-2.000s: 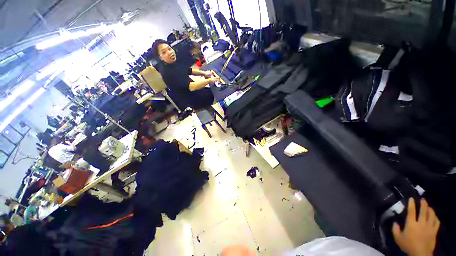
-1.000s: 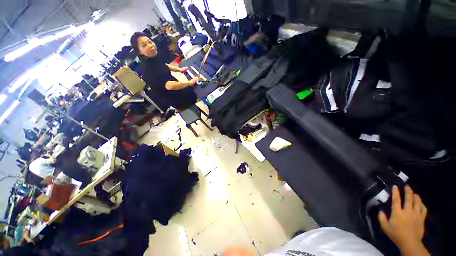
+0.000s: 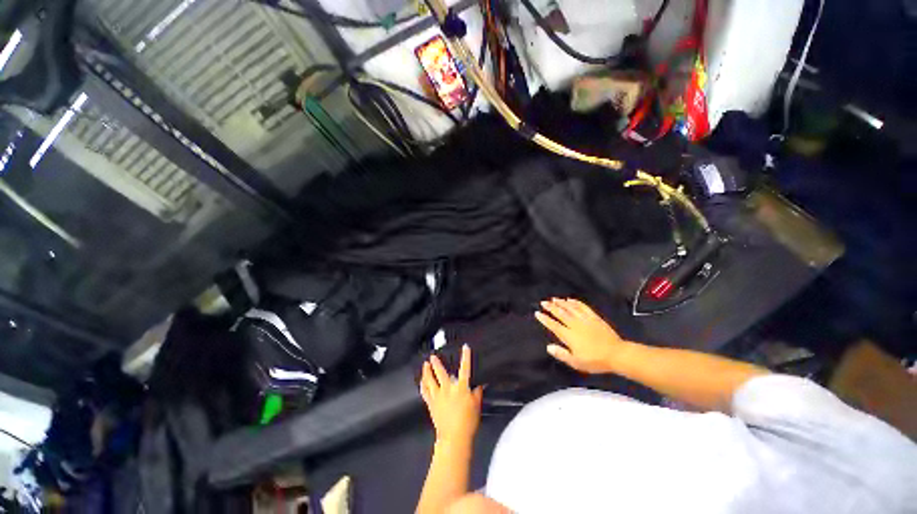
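Both my hands lie palm down on a black garment (image 3: pixel 503 341) on the long dark padded bar (image 3: pixel 352 410). My left hand (image 3: pixel 452 400) is at the garment's near left part, its fingers spread and holding nothing. My right hand (image 3: pixel 581 337) is further right with its fingers apart, also holding nothing. Small white bands show on the black cloth left of my left hand. The steam iron (image 3: pixel 676 281), black and silver with a red spot, rests on the dark table right of my right hand. The garment's exact outline cannot be told from the dark cloth around it.
A large black garment heap (image 3: pixel 432 221) lies behind the bar. A yellow steam hose (image 3: pixel 543 141) hangs toward the iron. A lit phone (image 3: pixel 442 73) is on the wall by cables. A tan board (image 3: pixel 794 226) is at the table's right end. A whitish piece (image 3: pixel 338 497) lies at the near left.
The view has swung from the aisle and a seated person to the pressing table. The left hand, wall, hose and iron now show. The one hand seen before lay on the bar's near end.
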